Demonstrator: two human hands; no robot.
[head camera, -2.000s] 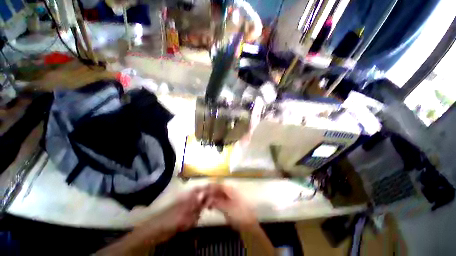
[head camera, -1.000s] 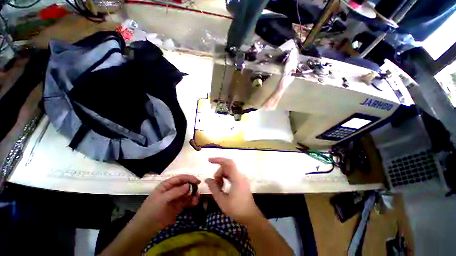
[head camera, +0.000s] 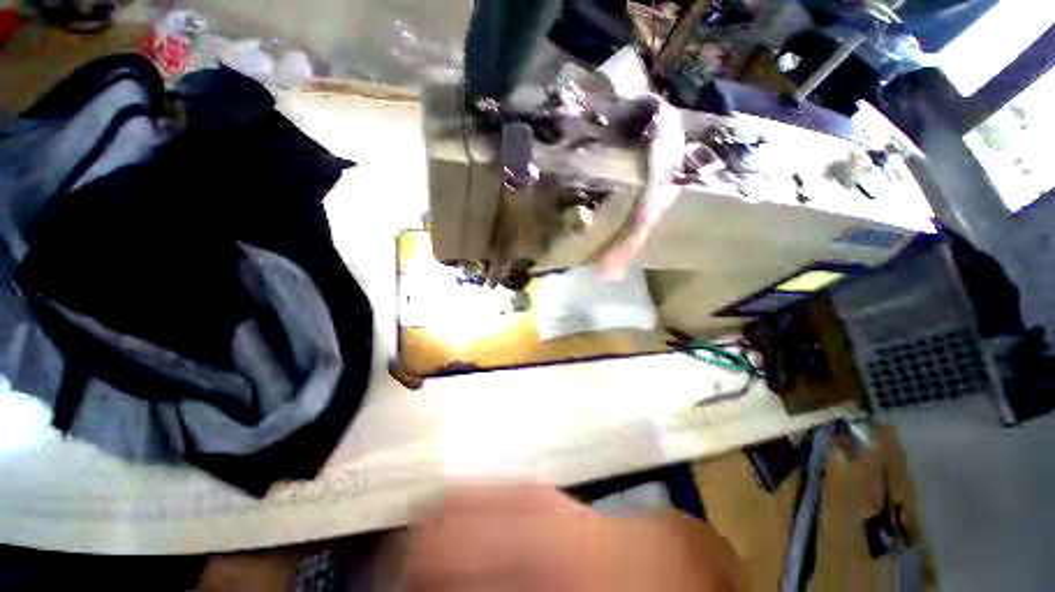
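The black and grey garment (head camera: 197, 278) lies in a loose heap left of the sewing machine. The cream machine head (head camera: 752, 220) stands over its yellowish bed plate (head camera: 463, 349), lit brightly around the needle. My right hand (head camera: 521, 538) is a large blur at the bottom edge, close to the camera and in front of the table edge. Its fingers cannot be made out, nor whether it holds anything. My left hand is not seen; a brownish patch at the bottom edge is too unclear to name.
A white sheet (head camera: 596, 303) lies under the machine arm. Green snips (head camera: 720, 354) are on the table right of the needle. A pink cloth strip (head camera: 648, 208) hangs over the head. A grey plastic basket (head camera: 926, 364) stands at the right, beside the brown board (head camera: 740, 509).
The view has shifted, so the garment and machine sit further left. The hands were apart in front of the table, the left with a small dark thing; now only one blurred hand shows, nearer the camera.
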